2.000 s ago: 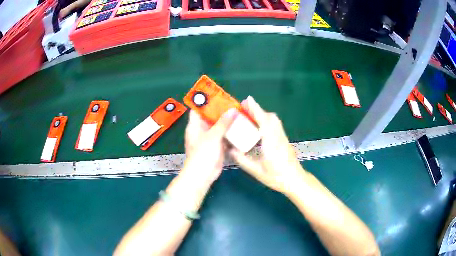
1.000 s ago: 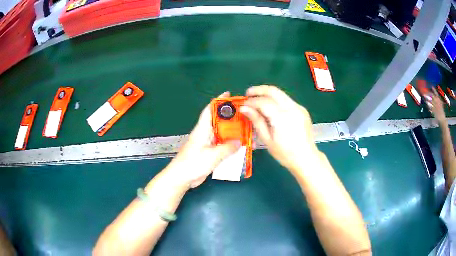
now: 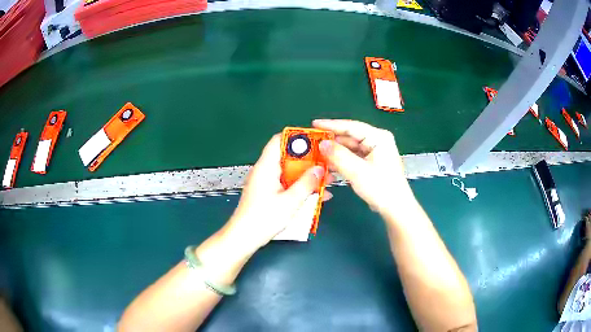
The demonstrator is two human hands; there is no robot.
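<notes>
An orange phone back housing (image 3: 299, 170) is held upright over the metal rail, its round black camera ring with a pale centre at the top. A white label (image 3: 299, 220) covers its lower part and overhangs the lower left. My left hand (image 3: 272, 188) grips it from the left, thumb across its middle. My right hand (image 3: 363, 159) is at its upper right, thumb on the front beside the camera ring and index finger at the top edge. Whether a small part is between my right fingertips cannot be told.
Other orange housings lie on the green belt (image 3: 214, 84), several at left and right. A grey metal post (image 3: 512, 97) stands at right. A dark slim device (image 3: 549, 194) and white cord (image 3: 465, 189) lie on the bench. Red trays (image 3: 142, 14) stand beyond; a person's arm shows far right.
The held housing has gone from tilted over the belt to upright and nearer me. My right hand has moved from its lower end to its top right. The belt's housings have shifted left in view.
</notes>
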